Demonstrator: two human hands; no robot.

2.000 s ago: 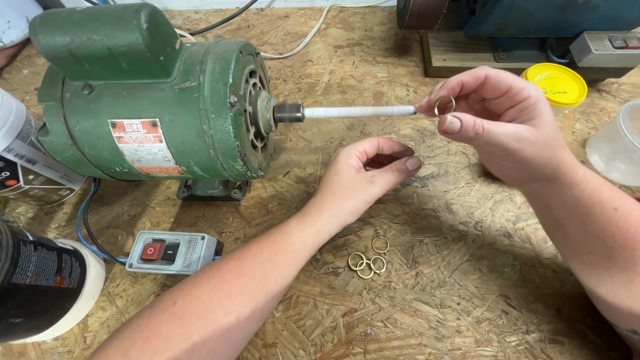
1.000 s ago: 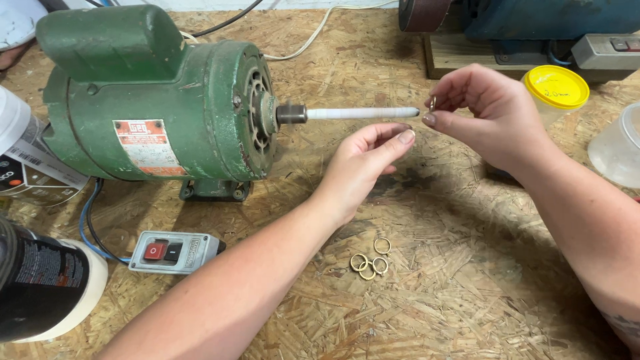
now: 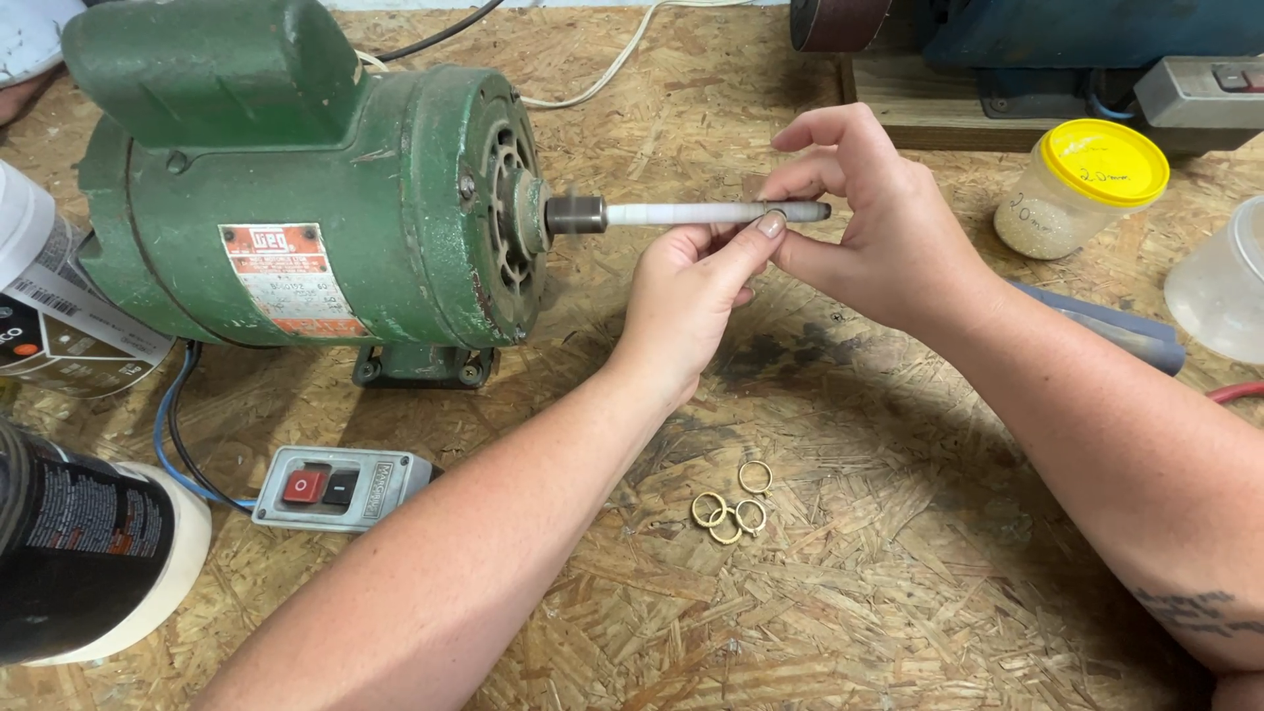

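Observation:
A green WEG electric motor point(image 3: 296, 197) carries a thin white spindle point(image 3: 657, 213) with a dark tip, pointing right from its shaft. Near the spindle's outer end, the thumb and fingertips of my left hand point(image 3: 701, 267) close on a small ring point(image 3: 775, 213). My right hand point(image 3: 859, 217) meets it from the right, thumb and forefinger at the same ring, around the spindle's end; fingertips partly hide the ring. Several gold-coloured rings point(image 3: 750, 516) lie on the chipboard bench below my hands.
A grey switch box point(image 3: 380, 489) with red and black buttons sits left of my left forearm. Containers point(image 3: 89, 553) stand at the left edge. At the right are a yellow-lidded tub point(image 3: 1106, 163), a clear plastic tub point(image 3: 1220, 286) and a blue bench machine point(image 3: 1096, 39) on a wooden base.
My right hand has moved left with the ring, onto the spindle's outer end. My left hand has moved up and right to meet it there. The loose rings have stayed on the bench.

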